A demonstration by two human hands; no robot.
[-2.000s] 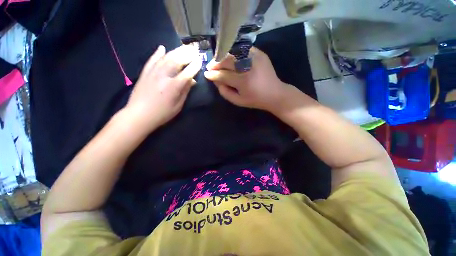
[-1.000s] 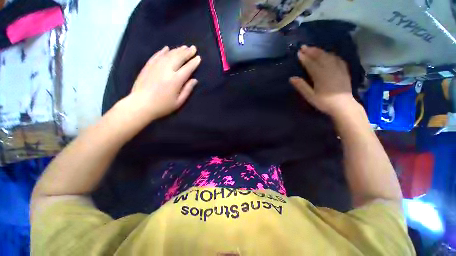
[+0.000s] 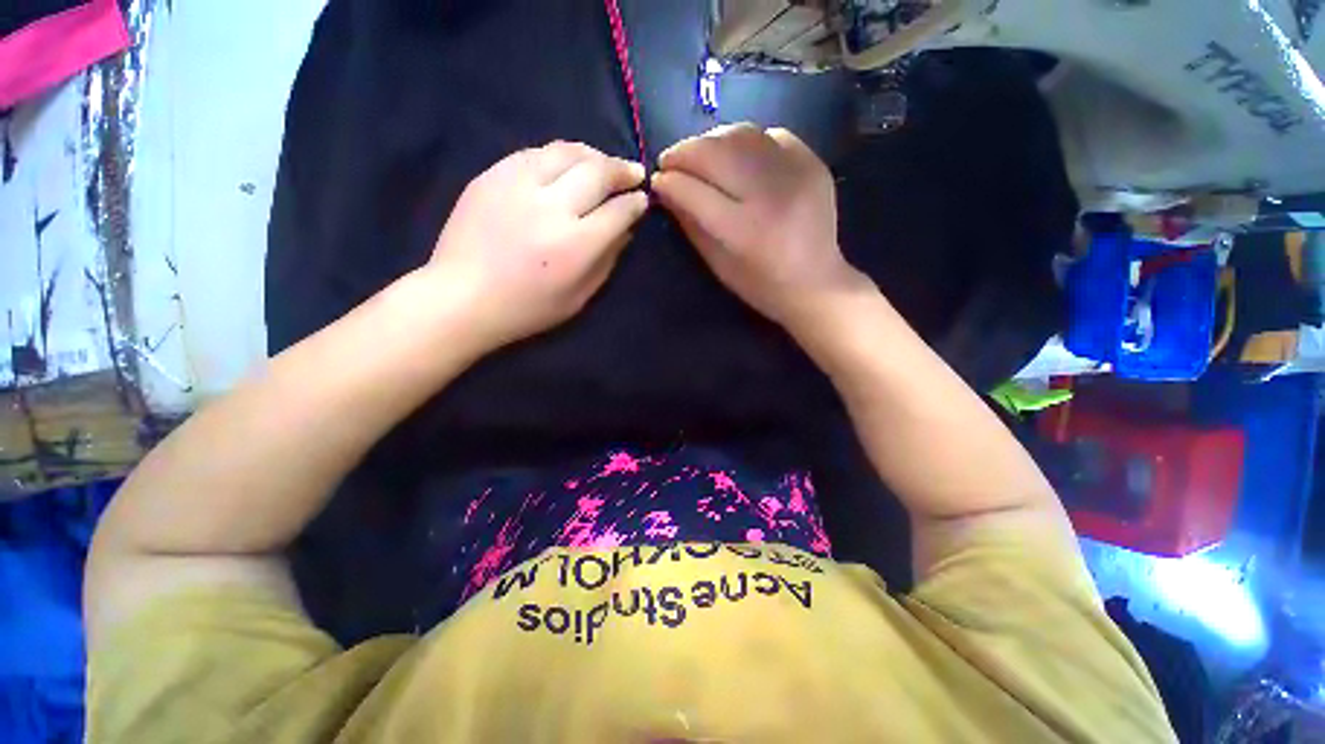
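Black fabric spreads over the machine table and my lap. A thin pink strip runs down it from the top edge to my fingertips. My left hand and my right hand meet at the lower end of this strip, thumbs and fingers pinching the black fabric there. The pinched spot is mostly hidden by my fingertips. The presser foot of the sewing machine stands just beyond my right hand, with no hand at it.
A pink cut piece lies at the upper left on the worn pale table. A blue basket and a red crate are at the right. Blue cloth is at the lower left.
My hands were at the needle, then apart and flat on the fabric; now they have come together at the pink strip's end. The fabric has shifted right from the earliest frame.
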